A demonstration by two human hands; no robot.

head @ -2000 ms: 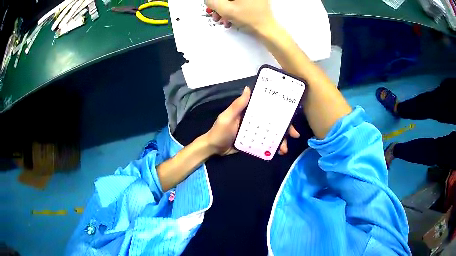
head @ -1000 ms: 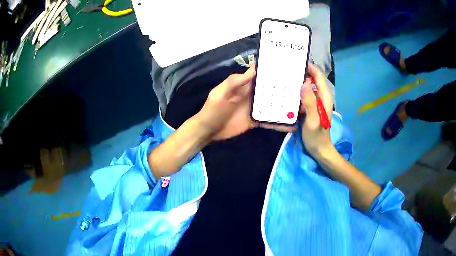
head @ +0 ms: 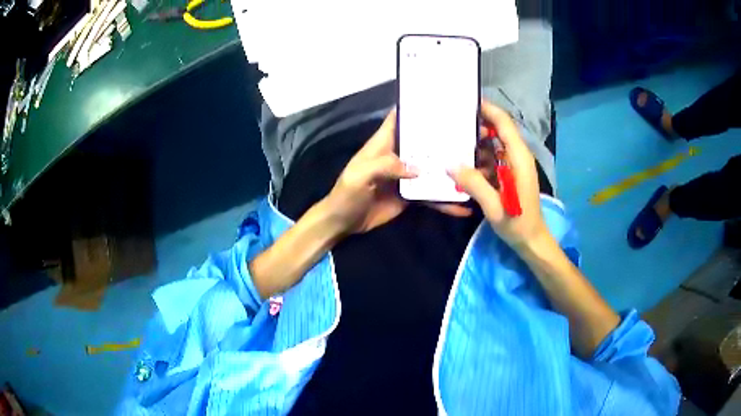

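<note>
A smartphone with a mostly blank white screen is held upright in both hands above my lap. My left hand grips its left edge, thumb over the lower screen. My right hand supports its right edge, thumb at the lower right of the screen. A red pen is tucked in my right hand. A large white paper sheet with a ragged left edge lies beyond the phone and overhangs the bench edge toward my lap. The phone covers part of it.
The green bench holds pliers with yellow handles, cut by the top edge, and scattered pale strips. Another person's feet in dark sandals are on the blue floor at right. Brown cardboard is at lower left.
My right hand has come from the paper to the phone with the red pen. The phone is higher and more upright. Its displayed figures are gone, and both thumbs are now over the screen.
</note>
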